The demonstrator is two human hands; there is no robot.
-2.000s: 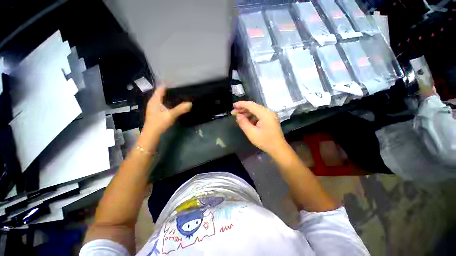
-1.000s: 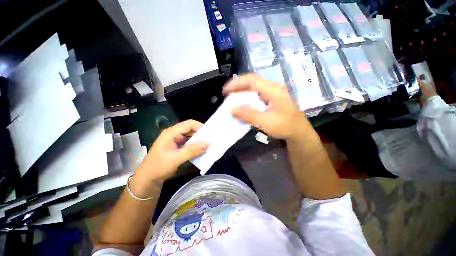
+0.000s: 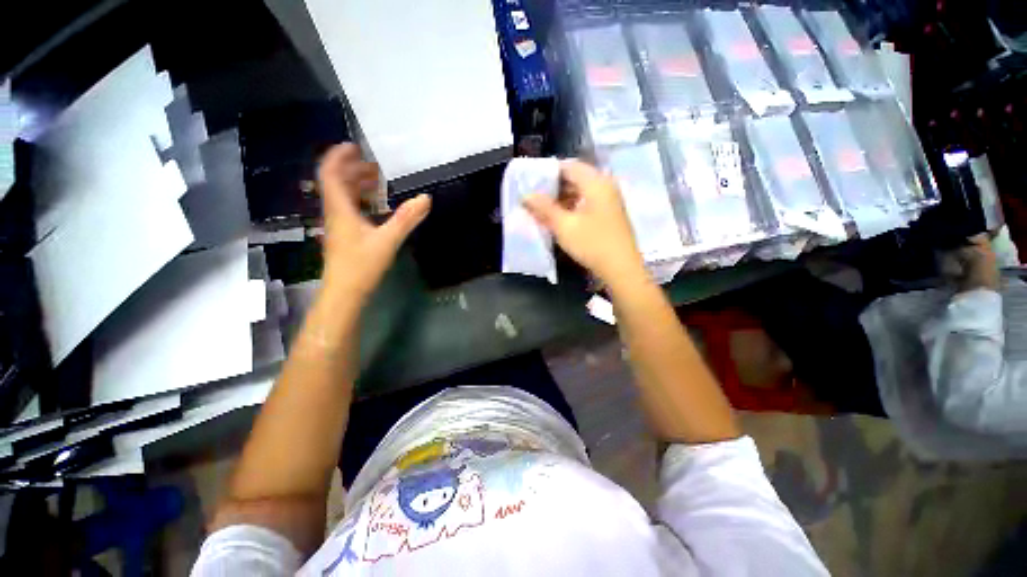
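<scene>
My right hand (image 3: pixel 588 220) holds a whitish wrapped device or sleeve (image 3: pixel 526 222) upright between thumb and fingers, just right of the black box's near part. My left hand (image 3: pixel 366 220) is slightly blurred, with thumb and fingers apart, and holds nothing. It is at the near left corner of the open black box (image 3: pixel 451 231). The box's large white lid flap (image 3: pixel 411 85) lies behind it. The inside of the box is too dark to make out.
A clear tray (image 3: pixel 664 257) with two rows of pale wrapped devices is at the right. Overlapping white box panels (image 3: pixel 113 225) are piled at the left. Small white scraps (image 3: pixel 506 325) lie on the green bench (image 3: pixel 434 355). A person's white sleeve (image 3: pixel 974 338) shows at far right.
My left hand has let go of the white item and moved up-left, its fingers spread. My right hand has carried the item over beside the black box and now holds it upright.
</scene>
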